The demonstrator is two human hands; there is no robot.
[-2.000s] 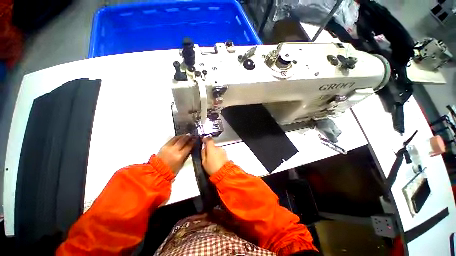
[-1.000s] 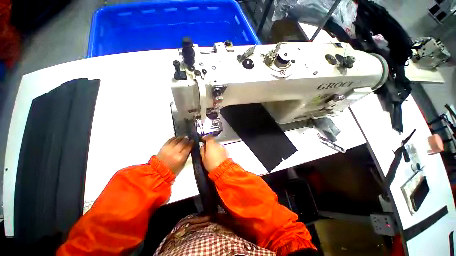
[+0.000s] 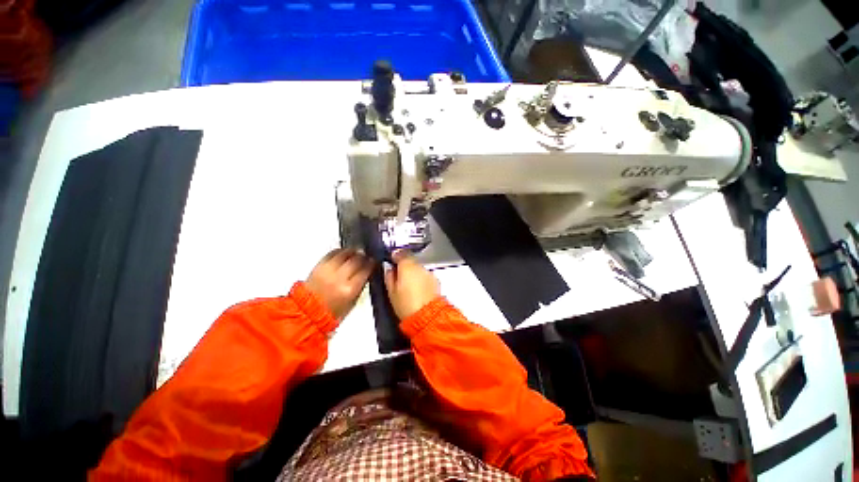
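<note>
A narrow black fabric strip (image 3: 384, 315) runs from the presser foot area (image 3: 403, 232) of the cream-white sewing machine (image 3: 556, 141) towards me, its near end at the table's front edge. My left hand (image 3: 342, 282) presses and holds the strip from the left, just in front of the foot. My right hand (image 3: 412, 285) holds it from the right, fingertips close to the foot. The needle is too small to make out. A wide stack of black strips (image 3: 113, 273) lies on the left of the table.
A black fabric panel (image 3: 501, 254) lies under the machine arm. A slim metal tool (image 3: 635, 282) lies right of the machine base. The right-hand table holds a dark rectangular object (image 3: 787, 388) and a dark strip (image 3: 794, 446). A blue crate (image 3: 344, 47) stands behind.
The strip has fed further in; its near end, earlier down at my lap, now lies at the table edge. The view has shifted slightly. Both hands still hold the strip.
</note>
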